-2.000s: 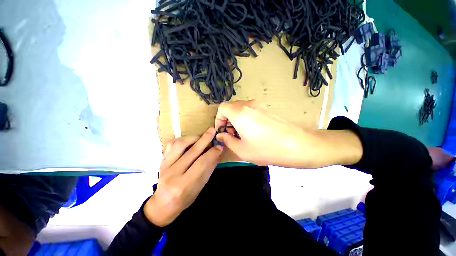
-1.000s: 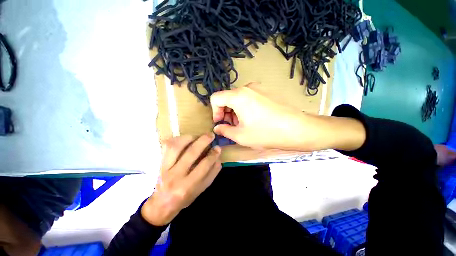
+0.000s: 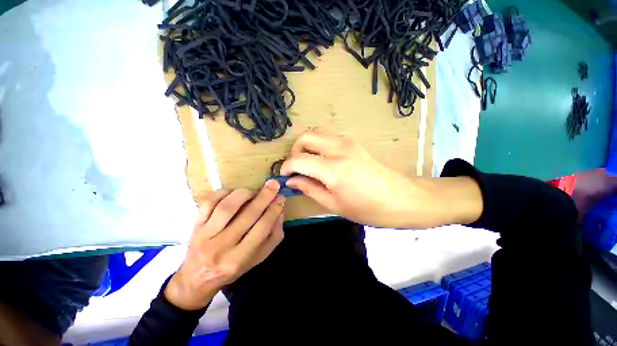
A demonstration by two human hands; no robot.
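A small grey-blue fabric piece [image 3: 289, 188] is held between my two hands near the front edge of the tan work board [image 3: 338, 101]. A black elastic loop [image 3: 276, 167] sticks up from it, beside my right fingertips. My left hand [image 3: 233, 240] pinches the piece from the left with its fingertips. My right hand [image 3: 335, 172] grips it from the right with thumb and fingers, which hide part of it. The large tangled loop pile [image 3: 250, 67] lies across the top of the board.
A block stack [image 3: 497, 44] lies right of the pile on the green bench [image 3: 528, 128], with a small loop bunch [image 3: 578, 113] farther right. A white cover sheet [image 3: 101, 149] lies at left. Blue crates [image 3: 470, 294] stand below. Another person's dark-clothed leg [image 3: 47, 290] shows lower left.
The view has shifted, moving the board and pile left in the picture. My right hand has come down against the fabric piece, and a black loop now shows above it.
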